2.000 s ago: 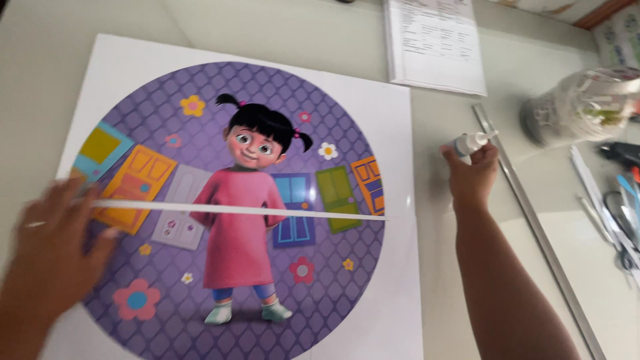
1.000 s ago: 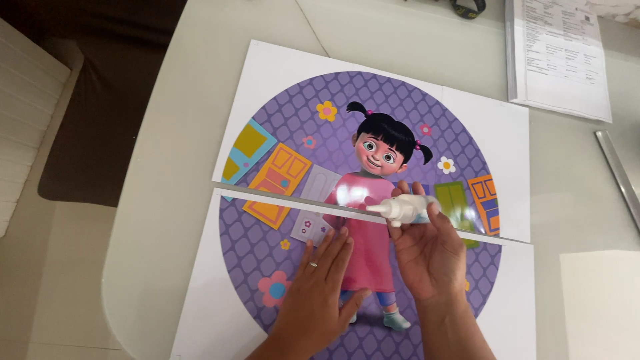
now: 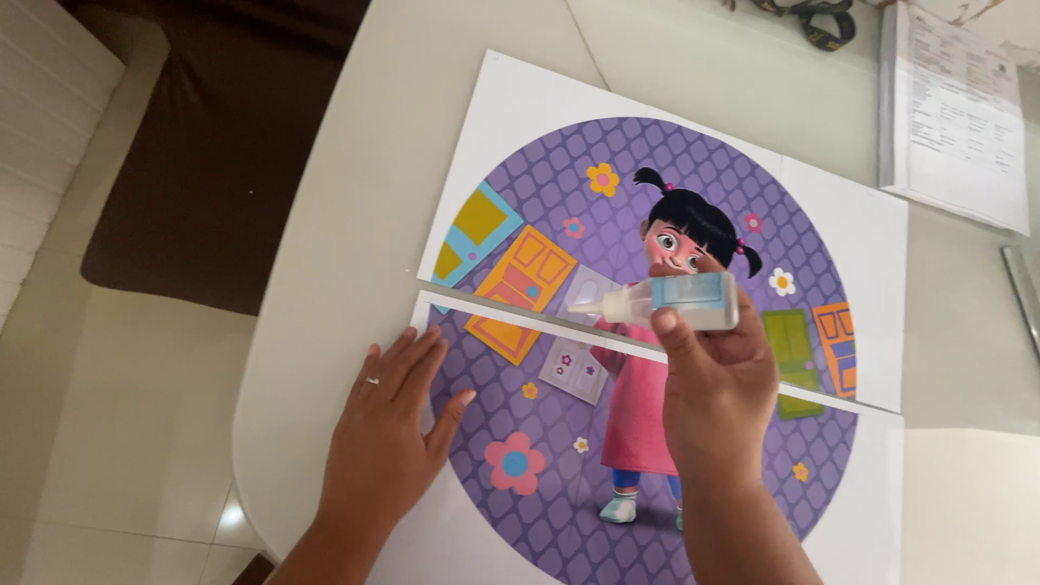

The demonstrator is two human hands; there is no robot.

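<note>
Two printed sheets lie one above the other and form a round purple picture of a cartoon child with doors and flowers. A narrow gap separates the upper sheet (image 3: 569,195) from the lower sheet (image 3: 520,422) at the left, where a white strip edges the lower one. My left hand (image 3: 390,431), with a ring on one finger, rests spread on the lower sheet's left edge and holds nothing. My right hand (image 3: 723,366) grips a small clear plastic glue bottle (image 3: 691,301) with a blue label. The bottle is held sideways above the seam, its white nozzle pointing left.
A stack of printed papers (image 3: 959,122) lies at the upper right of the glass-topped table (image 3: 349,219). Below the stack is a metal strip or ruler (image 3: 1022,292). A dark strap (image 3: 829,24) lies at the top edge. Brown cloth (image 3: 211,162) is beyond the table's left edge.
My right hand has brought the bottle from the table right of the print to above the seam. The left hand has moved from the lower sheet's middle to its left edge. The view has shifted.
</note>
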